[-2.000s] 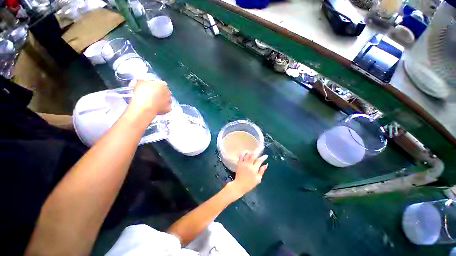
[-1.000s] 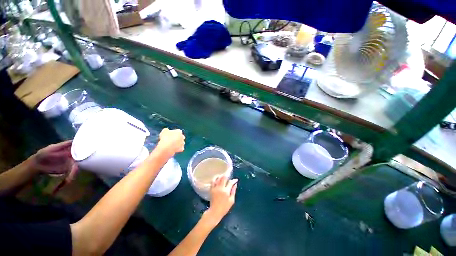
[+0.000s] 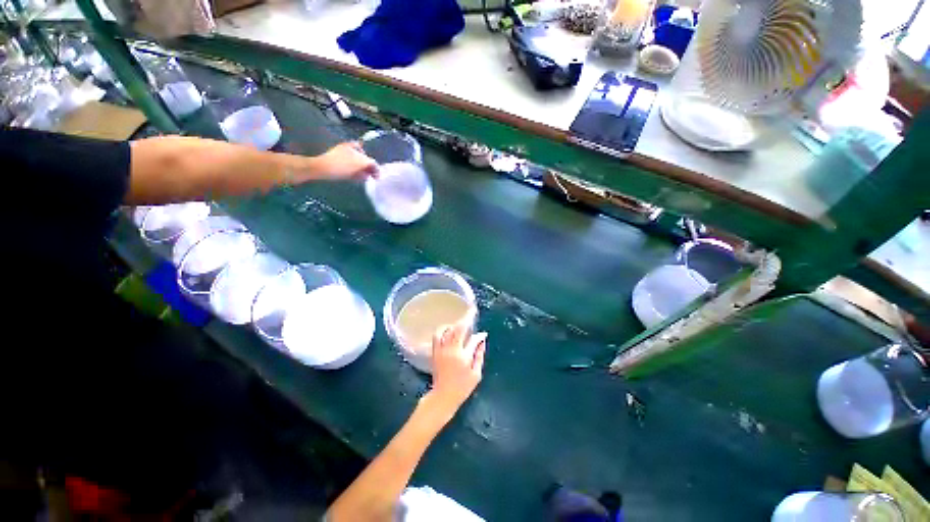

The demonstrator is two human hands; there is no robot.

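My left hand (image 3: pixel 456 362) is at the near rim of a clear cylindrical vessel of beige compound (image 3: pixel 408 352), its fingers over the edge and its palm side hidden. The vessel stands upright on the dark green bench (image 3: pixel 530 418). The beige fill shows inside below the clear rim. My right hand is not in view. A small dark crumpled thing (image 3: pixel 581 504) is cut off by the bottom edge.
A neighbour's bare arm (image 3: pixel 224 171) reaches from the left to a white-bottomed vessel (image 3: pixel 400 194). A row of vessels (image 3: pixel 328 326) lies at left. More vessels (image 3: pixel 855 398) lie at right. A green metal post and pale shelf with blue cloth (image 3: pixel 408 33), phone (image 3: pixel 615 110) and fan (image 3: pixel 780 51) are behind.
The neighbour's arm has swung up and away over the bench to a vessel at the far side. The large white vessel no longer shows in the neighbour's hands. My left hand has stayed at the beige vessel.
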